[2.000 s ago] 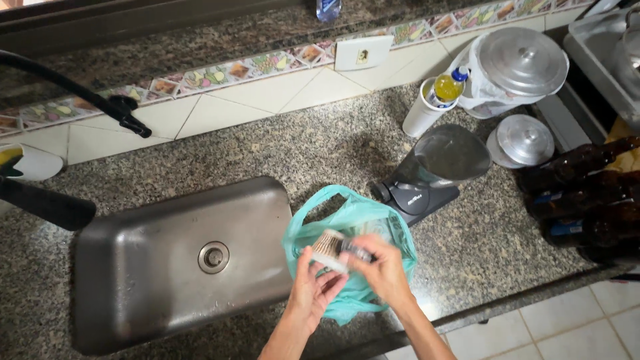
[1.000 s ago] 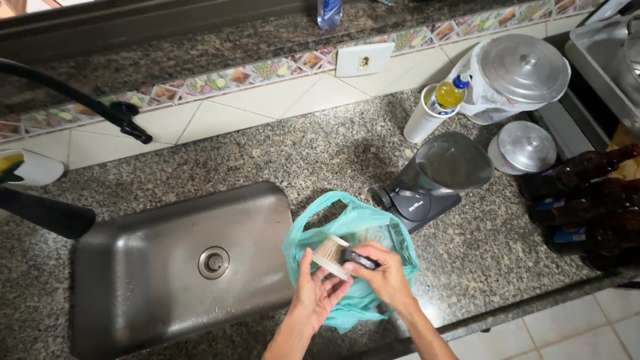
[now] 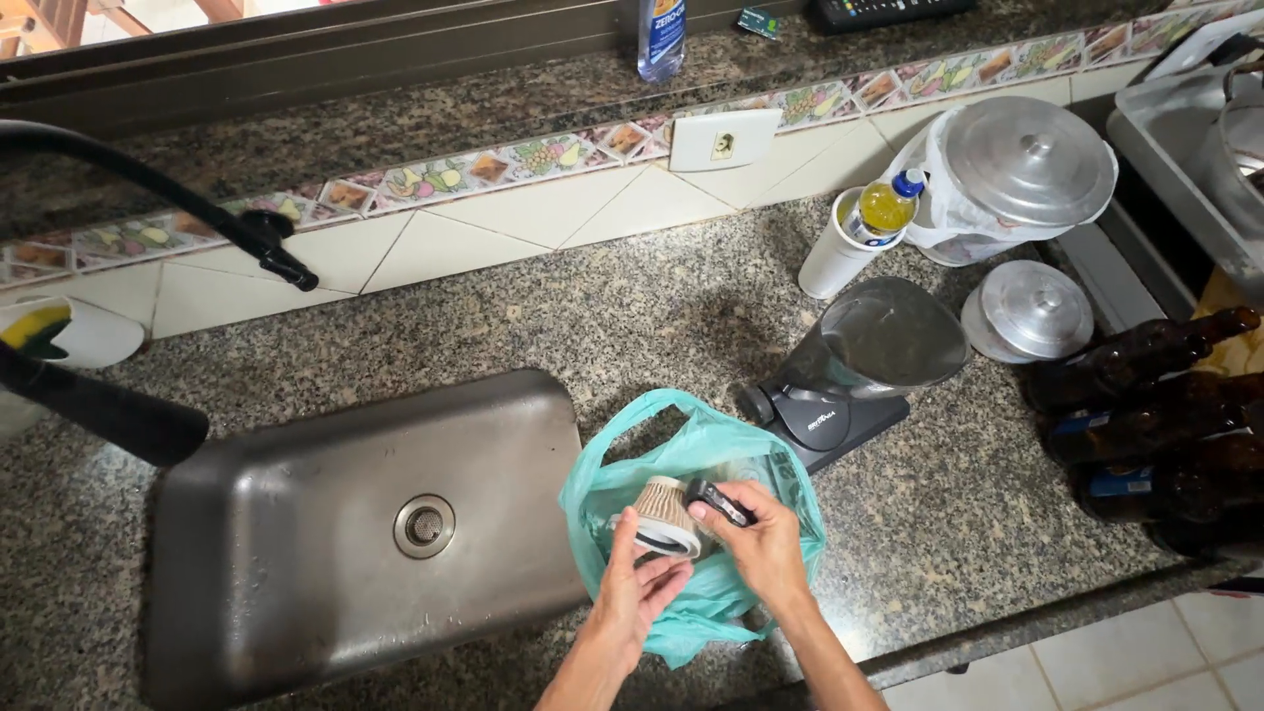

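Over a teal plastic bag (image 3: 691, 617), my left hand (image 3: 637, 592) holds a pleated cone-shaped filter (image 3: 664, 504) by its pale round rim, with the narrow end pointing up and away. My right hand (image 3: 755, 538) grips a small black object (image 3: 721, 502), possibly a brush, which is against or very close to the filter's pleated side. The bag lies open on the granite counter at the right edge of the steel sink (image 3: 336, 553). Behind the bag, a dark translucent canister (image 3: 879, 341) is joined to a black base marked Britânia (image 3: 829, 425).
A black faucet (image 3: 148, 188) hangs over the sink from the left. Behind the canister stands a white cup (image 3: 839, 252) holding a yellow-liquid bottle (image 3: 886, 205). To the right are a large lidded pot (image 3: 1032, 163), a smaller lidded pot (image 3: 1032, 308) and several brown glass bottles (image 3: 1155, 425).
The right hand's blurred motion of two seconds ago is no longer seen. Both hands keep hold of the filter and the black object over the bag.
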